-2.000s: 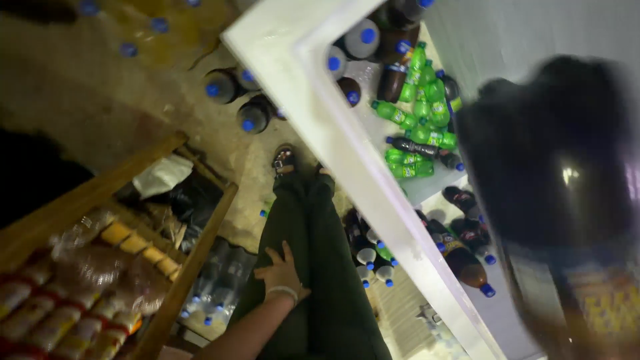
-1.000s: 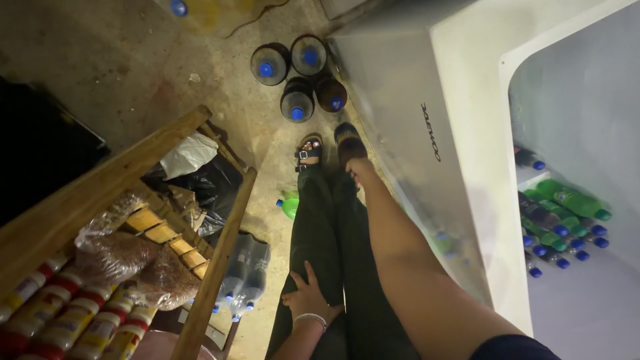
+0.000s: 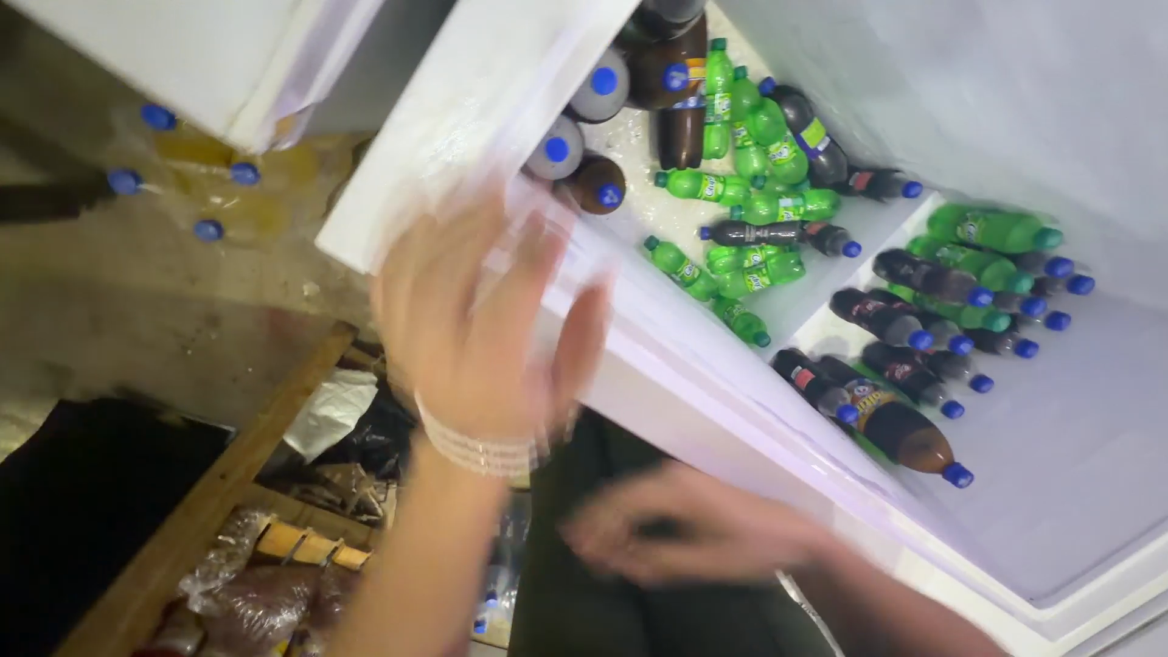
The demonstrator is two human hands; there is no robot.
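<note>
My left hand (image 3: 484,319), blurred and wearing a pale beaded bracelet, is raised over the near rim of an open white chest freezer (image 3: 730,401); its fingers are apart and nothing shows in it. Lower down, my right hand (image 3: 675,525) is blurred in front of my dark trousers, fingers curled; whether it holds anything cannot be told. Inside the freezer lie small green soda bottles (image 3: 771,205) and dark cola bottles (image 3: 899,319). A large brown bottle (image 3: 912,438) lies at the near side, and large blue-capped bottles (image 3: 602,87) stand upright in the far corner.
Yellow-liquid bottles with blue caps (image 3: 242,187) stand on the floor at upper left, below a white panel edge (image 3: 210,73). A wooden frame (image 3: 210,493) with plastic-wrapped goods (image 3: 283,593) is at lower left. A low divider (image 3: 853,269) crosses the freezer's inside.
My left hand has risen from my thigh to the freezer rim. My right hand, before at a dark bottle low beside the freezer, is now near my lap. The view has turned toward the freezer.
</note>
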